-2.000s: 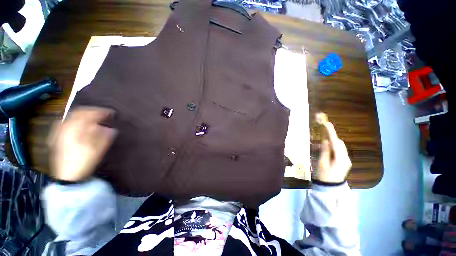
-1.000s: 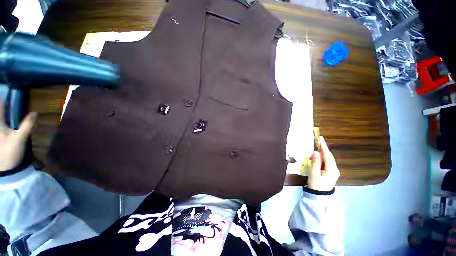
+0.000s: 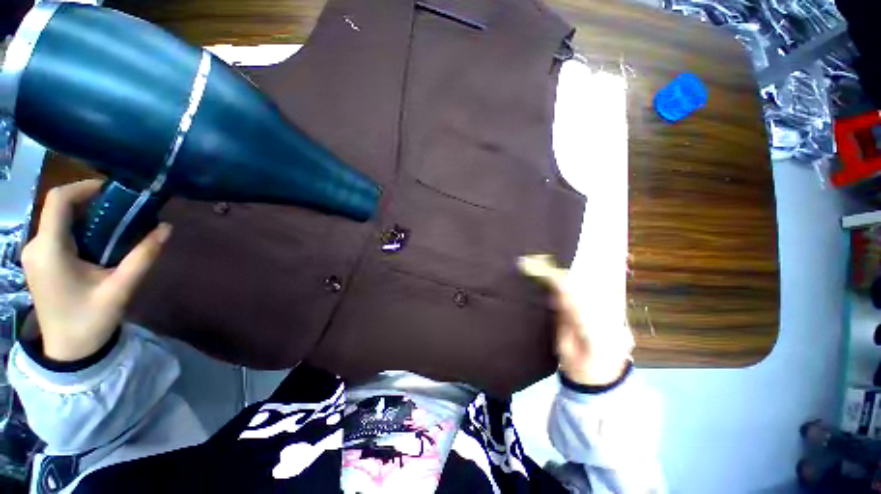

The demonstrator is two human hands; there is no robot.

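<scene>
A dark brown waistcoat (image 3: 464, 232) lies front up with its hem nearest me. My left hand (image 3: 82, 265) grips the handle of a dark teal hair dryer (image 3: 174, 125). The dryer is held above the waistcoat's left side, its nozzle pointing right over the centre front, hiding part of the front. My right hand (image 3: 587, 333) is blurred at the lower right edge of the waistcoat. It holds a small pale yellow tool (image 3: 537, 264) over the lower right front. A shiny dark fitting (image 3: 393, 238) and small round buttons (image 3: 333, 284) show on the front.
White backing paper (image 3: 601, 174) shows beyond the right armhole on the wood-grain table (image 3: 710, 222). A blue object (image 3: 680, 97) lies on the table at the upper right. Plastic-bagged items (image 3: 802, 58) are piled beyond it, with a red object (image 3: 856, 150) at the right edge.
The left hand has taken hold of the hair dryer and brought it rightward over the waistcoat. The right hand has moved left with the small tool, from beside the garment to over its edge.
</scene>
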